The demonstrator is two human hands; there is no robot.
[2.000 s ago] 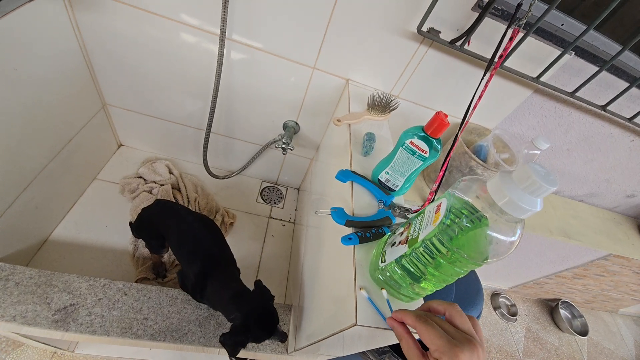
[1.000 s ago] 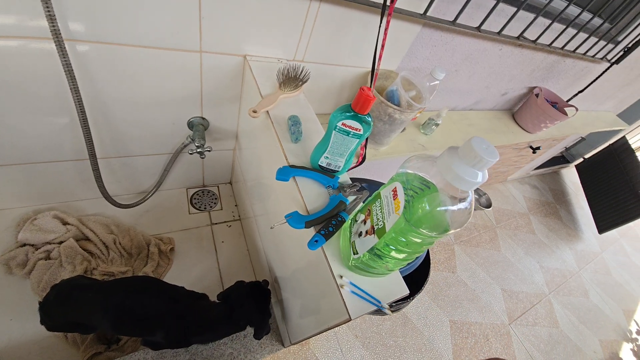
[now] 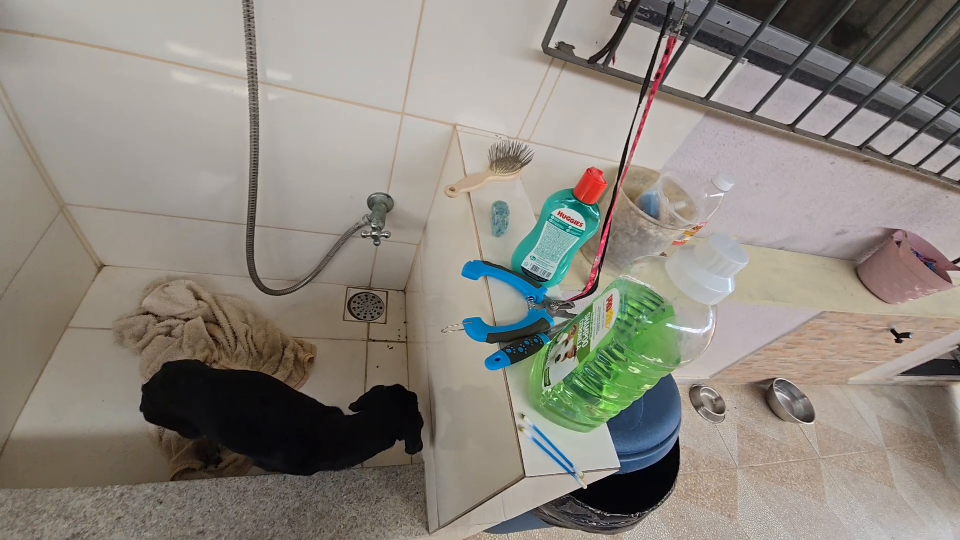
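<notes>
Neither of my hands is in view. On the tiled ledge (image 3: 491,315) lie blue-handled nail clippers (image 3: 517,304) with their handles apart, and a blue and black grip (image 3: 517,352) rests beside them. A bottle of green dog shampoo (image 3: 607,352) stands near the ledge's end, with blue-stemmed cotton swabs (image 3: 553,448) lying beside it. Behind the clippers are a teal Huggies bottle (image 3: 556,232) with a red cap, a small bluish bar (image 3: 500,218) and a pin brush (image 3: 499,166). A black dog (image 3: 277,416) stands in the tiled basin, its head by the ledge wall.
A beige towel (image 3: 217,330) lies crumpled under and behind the dog. A metal hose (image 3: 253,150) runs to a wall tap (image 3: 379,214) above a drain (image 3: 367,305). The granite curb (image 3: 225,506) edges the basin. A lined bin (image 3: 630,487) and metal bowls (image 3: 790,401) are beyond the ledge.
The hand that was at the cotton swabs two seconds ago is out of view. The dog's head has moved from over the curb to beside the ledge wall.
</notes>
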